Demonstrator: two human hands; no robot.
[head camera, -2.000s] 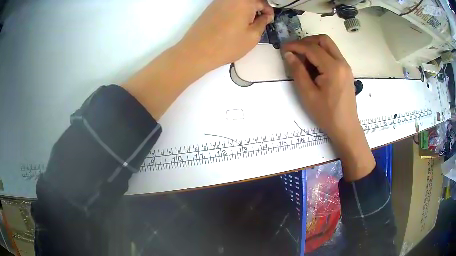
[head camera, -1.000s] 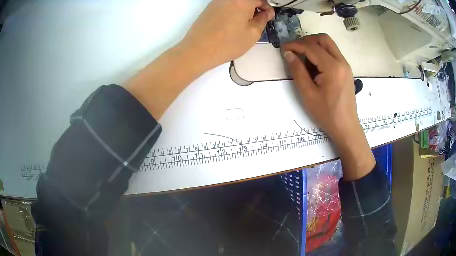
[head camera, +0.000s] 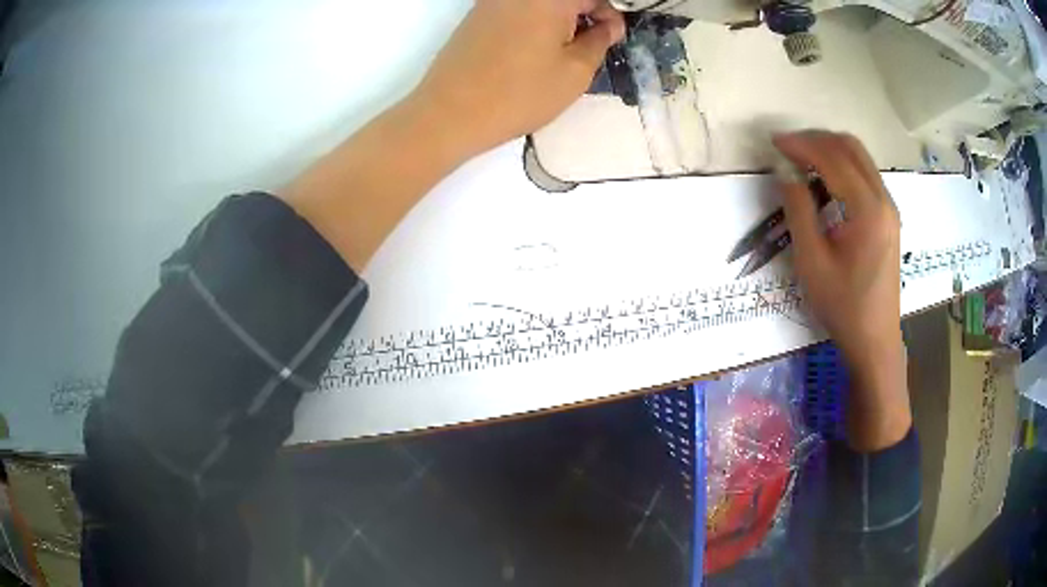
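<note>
My left hand (head camera: 540, 57) is at the top edge beside the needle area. Its thumb and fingers are bent together, and whether they grip something is unclear. A small dark piece (head camera: 617, 76) lies just below its fingertips. My right hand (head camera: 844, 224) is slightly blurred, over the black thread snips (head camera: 762, 243). The snips' pointed blades stick out to its left, their handles partly hidden by the hand; I cannot tell if it grips them. A whitish, see-through strip (head camera: 660, 109) runs from the needle area down the cream machine bed (head camera: 735, 126).
The machine head with a ribbed metal knob (head camera: 803, 47) is at the upper right. A printed ruler (head camera: 505, 344) runs along the white table's front edge. A fine thread (head camera: 505, 307) lies above it. A blue basket (head camera: 698, 482) with red bagged material (head camera: 746, 493) stands below, beside a cardboard box (head camera: 976, 459).
My right hand has moved right and down from the needle area to the snips, uncovering their blades and the whitish strip. My left hand has barely moved.
</note>
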